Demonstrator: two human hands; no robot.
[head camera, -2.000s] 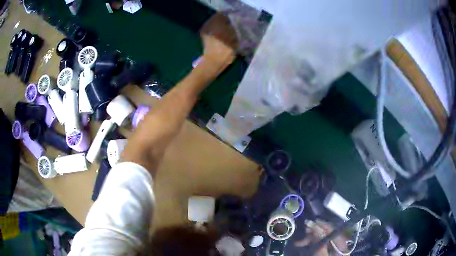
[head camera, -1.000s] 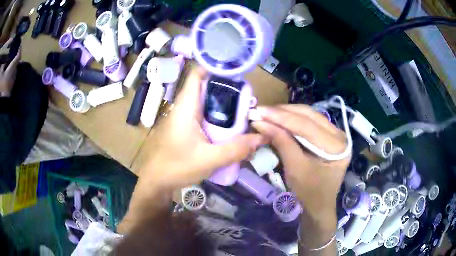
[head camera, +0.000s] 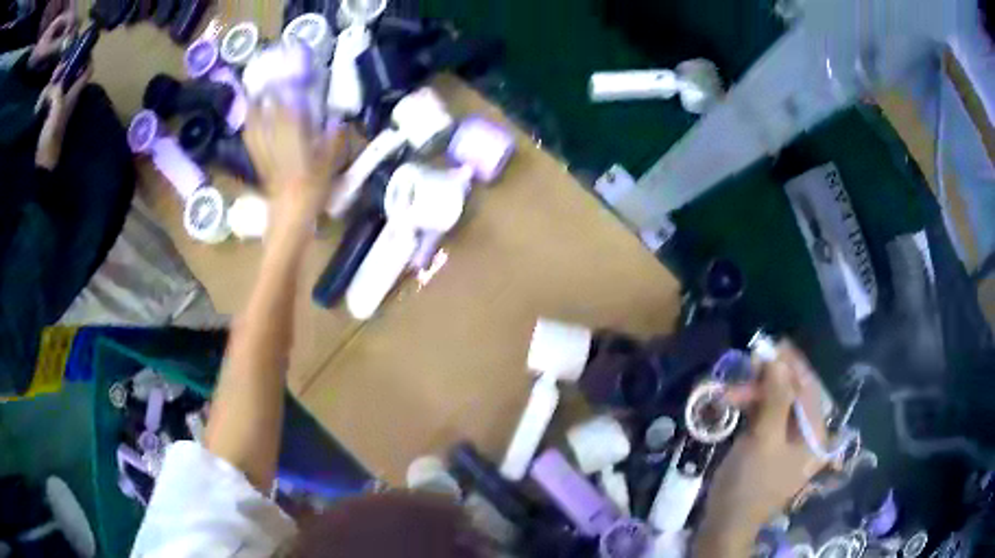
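My left hand (head camera: 286, 153) is stretched out over the fan pile at the upper left, closed around a pale purple handheld fan (head camera: 286, 74). The fan's head shows blurred above my fingers; its handle is mostly hidden by the hand. My right hand (head camera: 769, 436) is at the lower right, fingers bent around the white charging cable (head camera: 810, 427). The small white plug end (head camera: 762, 347) shows at the fingertips, touching no fan that I can make out. A white fan (head camera: 382, 256) and a purple-headed fan (head camera: 480, 149) lie on the brown board (head camera: 458, 311).
More fans lie along the near edge, such as a purple one (head camera: 573, 490). A grey metal support (head camera: 720, 131) crosses the green surface. A long white box (head camera: 835, 256) lies at the right. A green crate (head camera: 109, 381) holds fans. Another person's hands (head camera: 55, 104) show at the upper left.
The purple fan has moved from the centre, close to the camera, to the upper-left pile with my left hand. My right hand has moved right and down with the cable, away from the fan.
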